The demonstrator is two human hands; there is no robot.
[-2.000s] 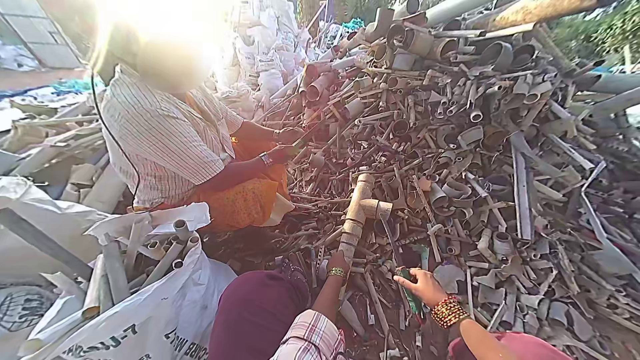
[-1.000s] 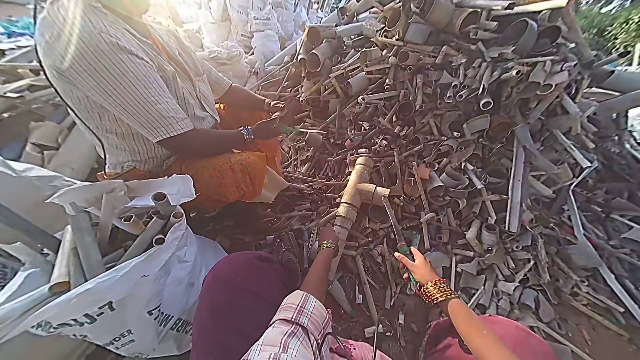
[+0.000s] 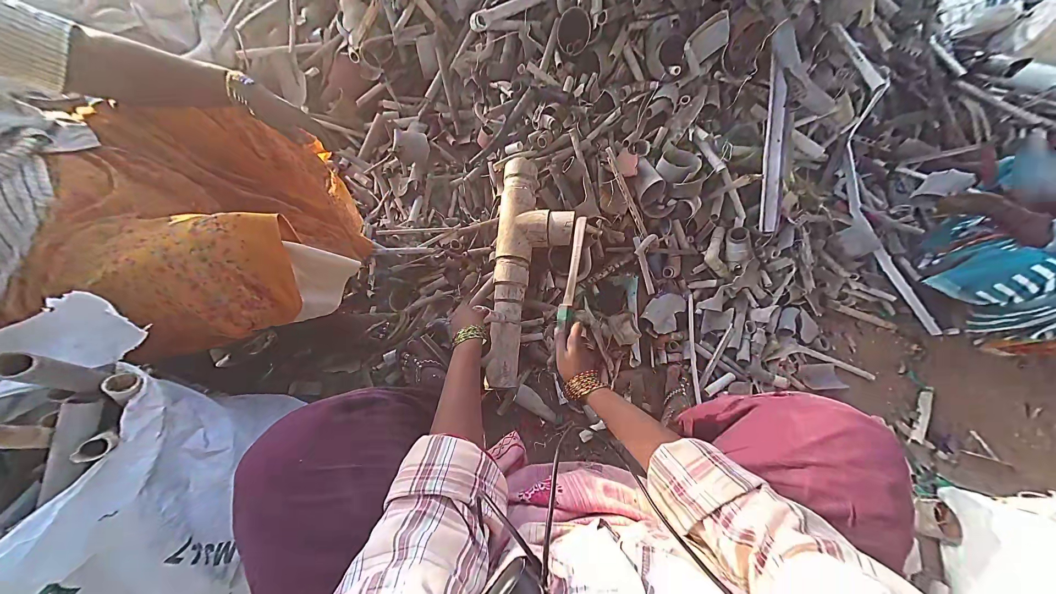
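A beige plastic pipe with a tee fitting [image 3: 516, 235] lies lengthwise in front of me, its side branch pointing right. My left hand [image 3: 470, 318] is at the left side of its lower part, thumb against the pipe; the fingers are mostly hidden. My right hand [image 3: 575, 355] is closed around the green and dark handle of a hand tool with a long, flat, straight blade [image 3: 576, 264], possibly a hacksaw blade or knife. The blade points away from me, its upper end beside the mouth of the tee's branch.
A heap of scrap plastic pipes and fittings [image 3: 660, 165] spreads ahead. A person in orange cloth [image 3: 190, 239] sits at left, an arm over the heap. A white sack [image 3: 165, 478] with pipe pieces stands lower left. Blue striped cloth [image 3: 998, 272] and a blurred arm are at right.
The view has tilted down and turned right. The blade stands more upright in the view than before. My left hand stays by the pipe, and my right hand keeps the tool.
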